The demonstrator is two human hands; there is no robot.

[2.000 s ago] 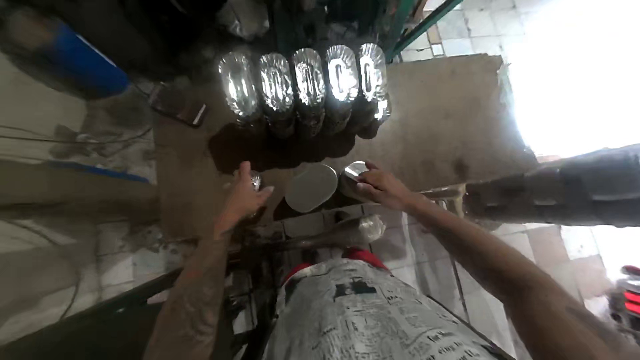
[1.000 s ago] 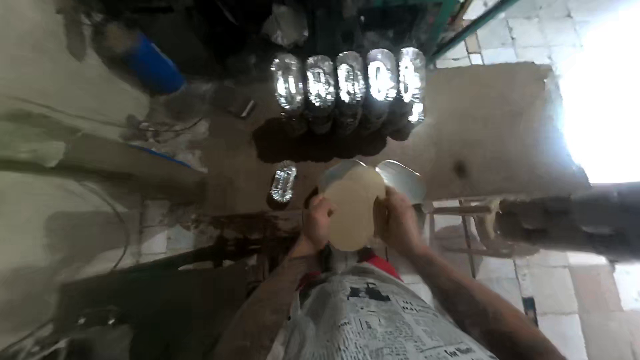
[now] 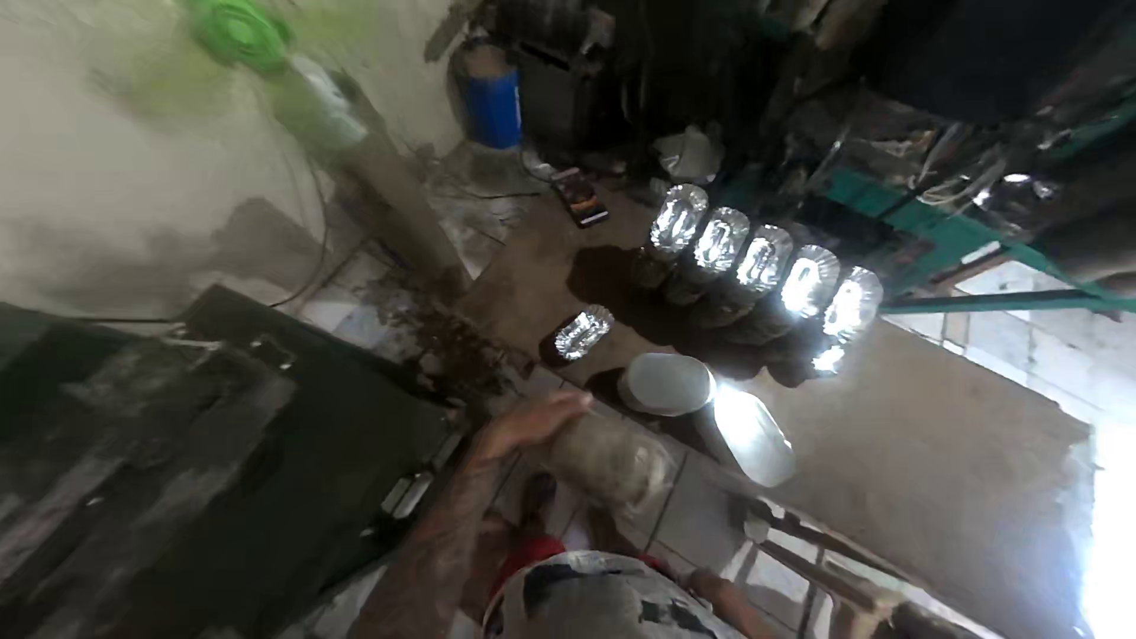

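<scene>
My left hand [image 3: 537, 422] is at the near edge of the table, its fingers against a blurred pale, rounded object [image 3: 612, 461] that it seems to hold over the floor. My right hand [image 3: 710, 590] is low beside my lap, partly cut off by my clothing, and its fingers are not clear. On the brown tabletop stand a grey oval stack [image 3: 667, 384] and a shiny oval piece [image 3: 753, 435] next to it. Left of these is a small crimped foil tray [image 3: 583, 332]. Several tall stacks of foil trays [image 3: 763, 257] form a row behind.
A phone [image 3: 579, 197] lies at the table's back left corner. A blue container [image 3: 493, 106] stands beyond. Dark green metal [image 3: 311, 461] is at the left, a green frame [image 3: 994, 303] at the right. A round green object [image 3: 240, 34] is by the wall.
The view has turned strongly. One second ago both hands held a pale oval piece at my front; now my right hand is away from it, down by my lap.
</scene>
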